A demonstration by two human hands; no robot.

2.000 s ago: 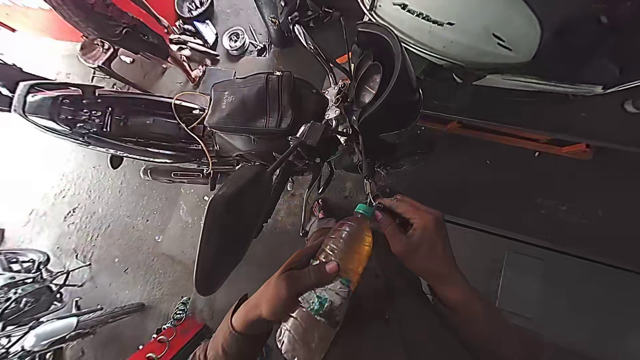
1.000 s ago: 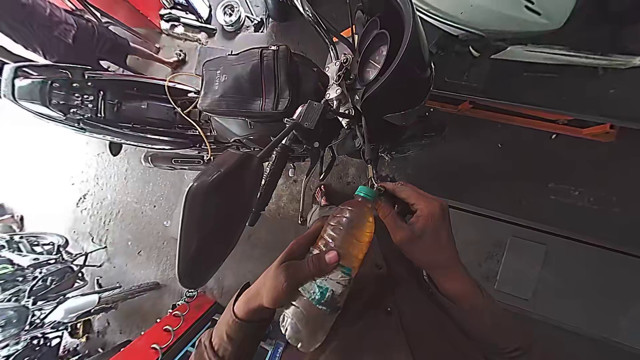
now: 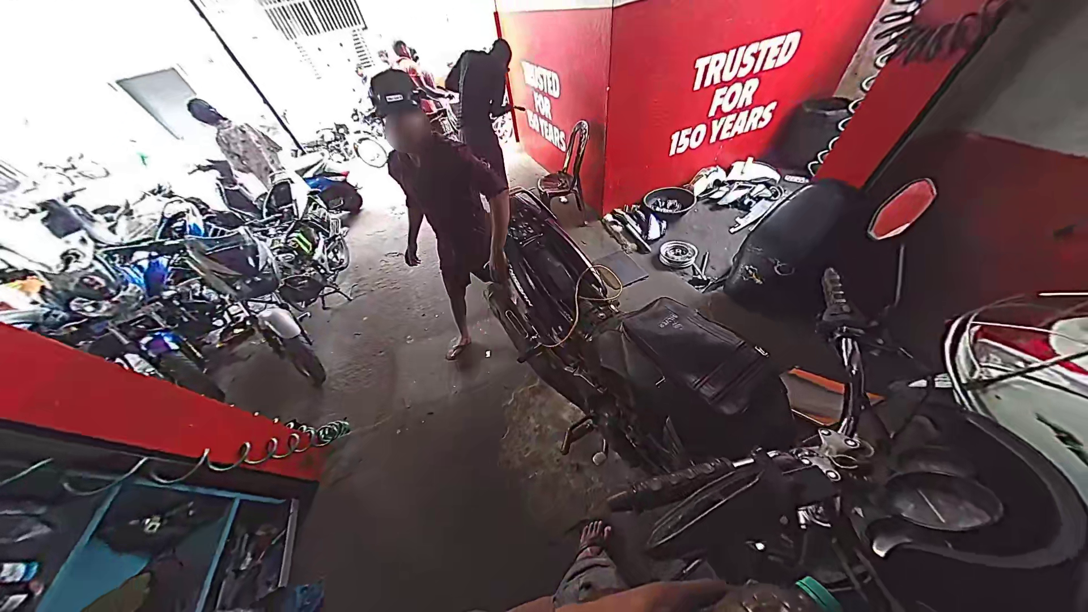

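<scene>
At the bottom edge, my left hand [image 3: 671,595] is mostly cut off and lies against a clear plastic bottle [image 3: 761,597] with a green cap [image 3: 818,593]; the fingers around it are largely hidden. My right hand is out of view. Just above the bottle are the handlebar area and dark headlight fairing [image 3: 1011,484] of a parked motorcycle. Its black tank bag [image 3: 697,353] lies between the handlebar and the uncovered rear frame [image 3: 540,272], where a thin yellowish cable [image 3: 576,319] loops.
A person in dark clothes [image 3: 446,187] stands beside the motorcycle's rear. Parked motorcycles [image 3: 255,280] crowd the left. A red counter [image 3: 153,399] with a coiled hose is at lower left. Wheel parts [image 3: 678,253] lie by the red wall. A bare foot [image 3: 595,534] is below the handlebar.
The view has swung up and left. The bottle now shows only at the bottom edge, and my right hand, earlier at its cap, has left the view.
</scene>
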